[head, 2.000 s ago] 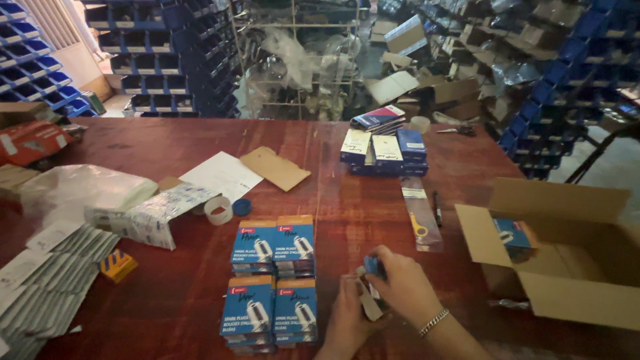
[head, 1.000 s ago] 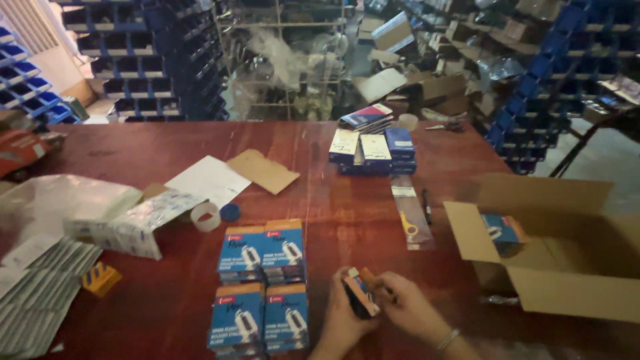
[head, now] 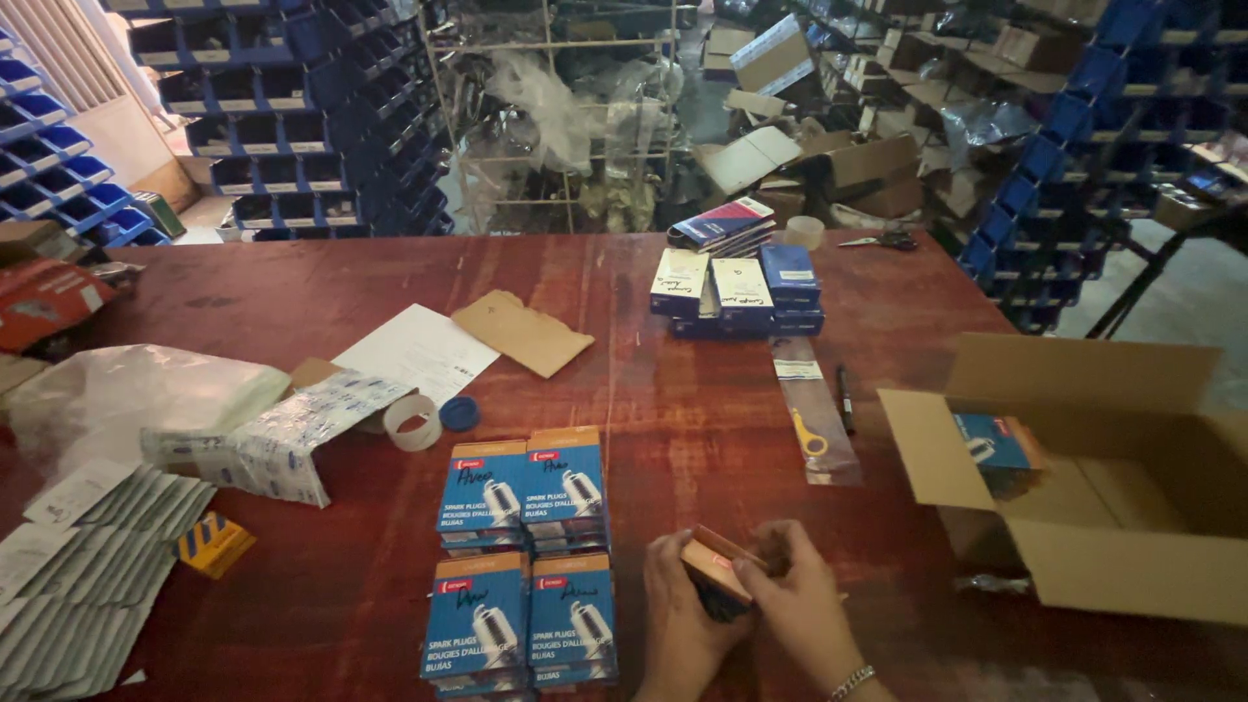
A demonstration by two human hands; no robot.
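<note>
Low in the view, right of the stacked blue Denso spark plug boxes [head: 476,624], both my hands are on one small orange and dark spark plug box [head: 720,565]. My left hand [head: 678,614] grips it from the left and below. On its right side, my right hand [head: 801,595] has thumb and fingers closed on the box's edge; a chain bracelet is on that wrist. Whether the box's flap is lifted cannot be made out. An open cardboard carton [head: 1121,575] stands to the right with another blue spark plug box [head: 996,450] inside.
Farther back are blue and white boxes [head: 743,302], scissors [head: 879,241], a marker [head: 845,398] and a clear bag with a yellow part [head: 814,419]. On the left lie tape rolls [head: 412,423], paper [head: 421,346], flat cardboard [head: 525,331], plastic wrap [head: 146,390] and grey packets [head: 88,565].
The box in my hands has turned, and its orange face now shows more toward the camera. My right hand has shifted around the box's edge. The stacked boxes have not moved.
</note>
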